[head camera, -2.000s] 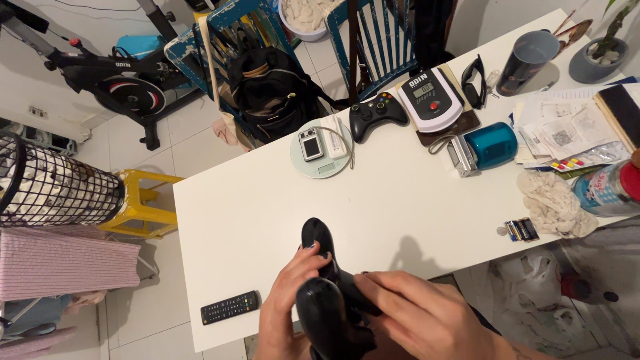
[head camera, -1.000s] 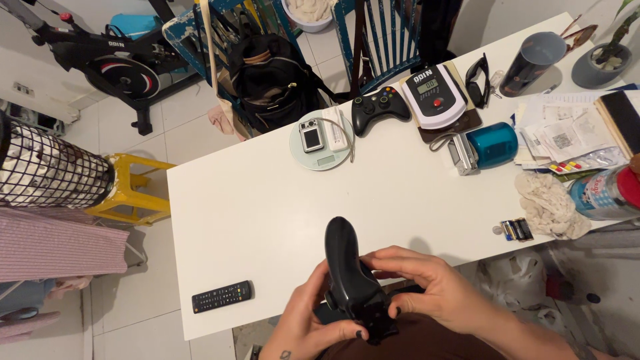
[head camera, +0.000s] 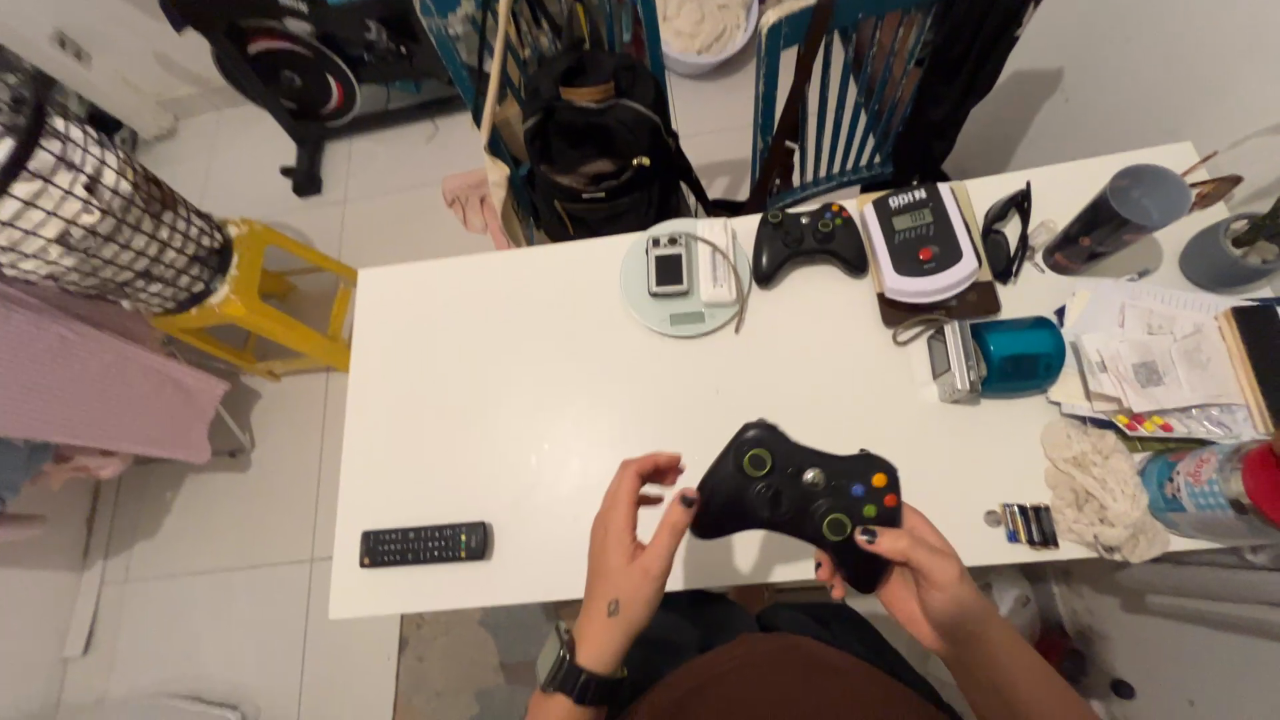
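A black game controller (head camera: 795, 490) with coloured buttons is held face up over the table's near edge. My right hand (head camera: 915, 570) grips its right handle, thumb near the right stick. My left hand (head camera: 640, 545) is beside the left handle with fingers apart; the thumb tip is very near or touching it. A second black controller (head camera: 810, 240) lies near the far edge, between a round glass kitchen scale (head camera: 640, 300) bearing a compact camera (head camera: 668, 266) and a white-and-black console display (head camera: 922, 245). A black remote control (head camera: 422, 543) lies at the near left.
On the table's right are a silver camera (head camera: 955, 360), a teal case (head camera: 1020, 355), sunglasses (head camera: 1006, 235), a dark cup (head camera: 1120, 220), papers (head camera: 1150, 360), batteries (head camera: 1030, 525), a crumpled cloth (head camera: 1100, 490) and a jar (head camera: 1210, 490). A yellow stool (head camera: 270, 300) stands left, chairs behind.
The controller, earlier held edge-on in both hands, has been turned so its button face shows. My left hand has opened away from it; my right hand keeps hold.
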